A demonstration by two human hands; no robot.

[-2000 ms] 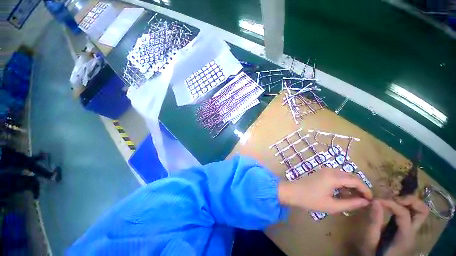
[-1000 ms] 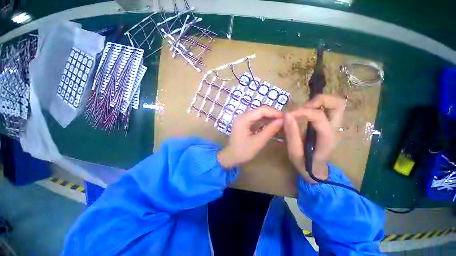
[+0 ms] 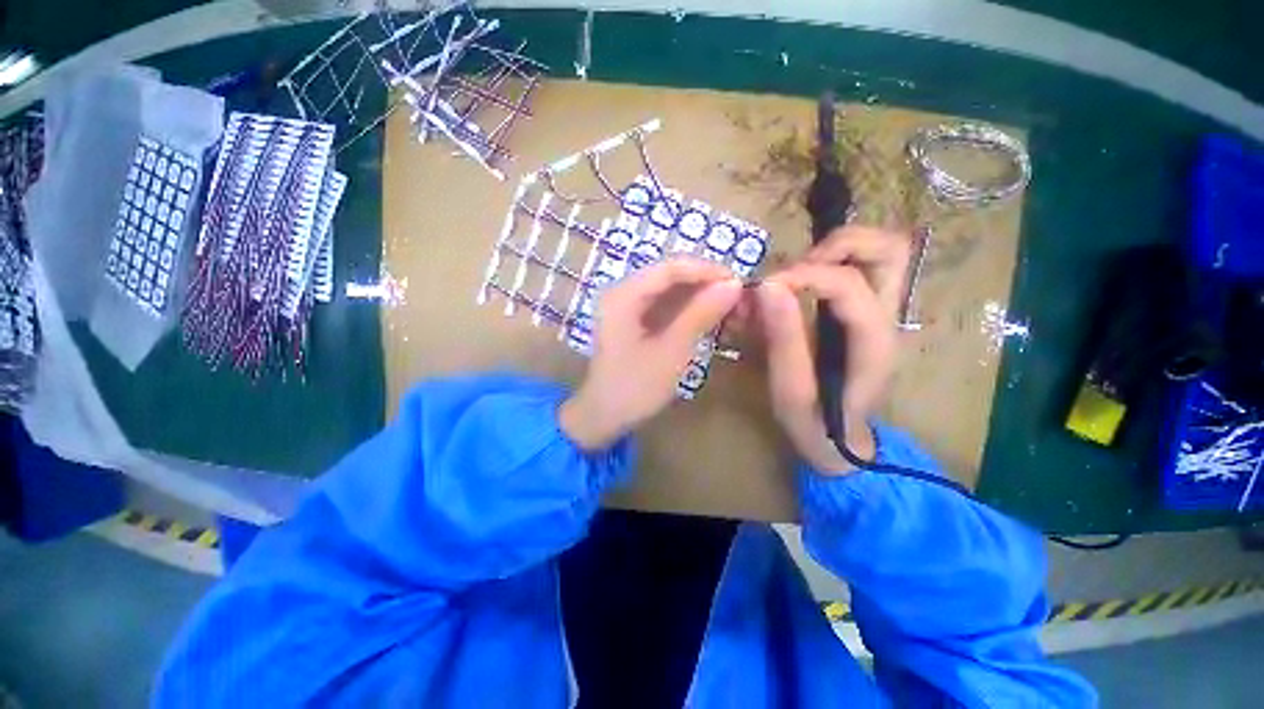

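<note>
A PCB panel (image 3: 696, 229) of dark-ringed round boards lies on the tan board (image 3: 458, 402), partly under my hands. Wired strips (image 3: 555, 243) fan out from its left side like a ladder. My left hand (image 3: 652, 339) is over the panel with thumb and finger pinched. My right hand (image 3: 839, 326) holds the soldering iron (image 3: 829, 208), its dark handle upright in view and its metal end pointing away. The fingertips of both hands meet; what thin piece is between them is too small to tell. A small round board (image 3: 692, 378) shows below my left fingers.
A wire coil (image 3: 970, 164) lies at the far right of the tan board. Stacked wired panels (image 3: 270, 208) and an unwired panel (image 3: 150, 229) lie left. Loose wired strips (image 3: 464, 90) lie at the far left corner. A blue bin (image 3: 1220, 443) and a dark box with yellow part (image 3: 1095, 413) stand right.
The view has swung from the bench's left side to face the tan board, then shifted slightly right. My hands stay together over the panel, and the iron stays in my right hand.
</note>
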